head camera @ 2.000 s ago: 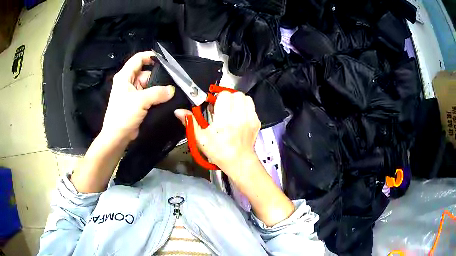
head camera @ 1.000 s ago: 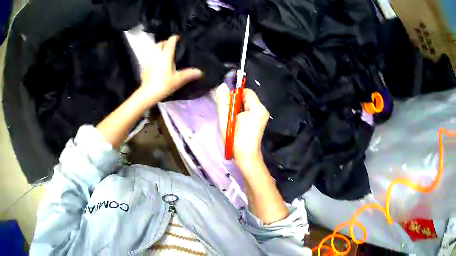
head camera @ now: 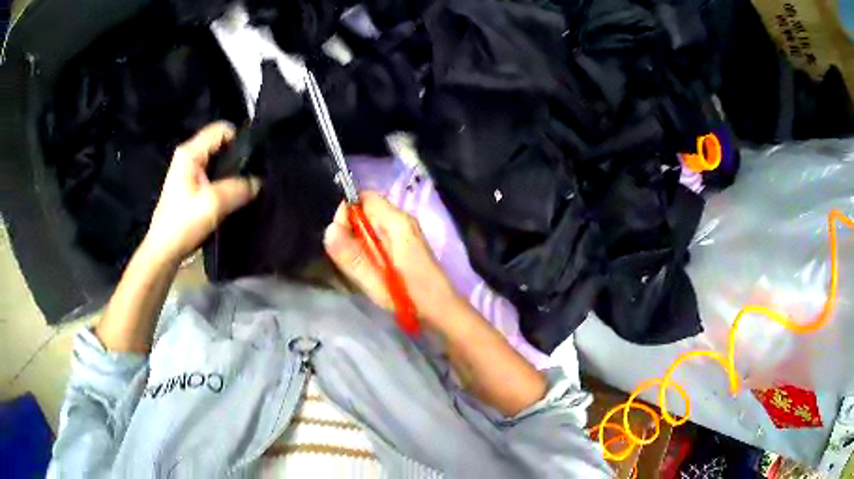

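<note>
My right hand [head camera: 384, 248] is shut on scissors with red-orange handles [head camera: 379, 262]. Their silver blades [head camera: 328, 136] look closed and point up and slightly left over the black cloth. My left hand [head camera: 192, 201] is at the left edge of a black fabric piece [head camera: 272, 206], with thumb and fingertips at the cloth; the edge there is blurred. The piece hangs between my hands, and its lower part reaches my jacket. The large rumpled black pile [head camera: 562, 168] lies to the right, with small light specks on it.
A grey-walled bin [head camera: 28, 224] holding black pieces stands at the left. Lilac patterned cloth [head camera: 440, 220] shows beneath the pile. At right are an orange ring [head camera: 707, 152], a clear plastic bag [head camera: 787, 243], coiled orange cord [head camera: 768, 313] and a red-and-gold packet [head camera: 788, 406]. A brown carton [head camera: 801, 37] is top right.
My left hand, open and reaching over the pile a second ago, has come back left and down to a black piece. The scissors have moved left and now tilt left.
</note>
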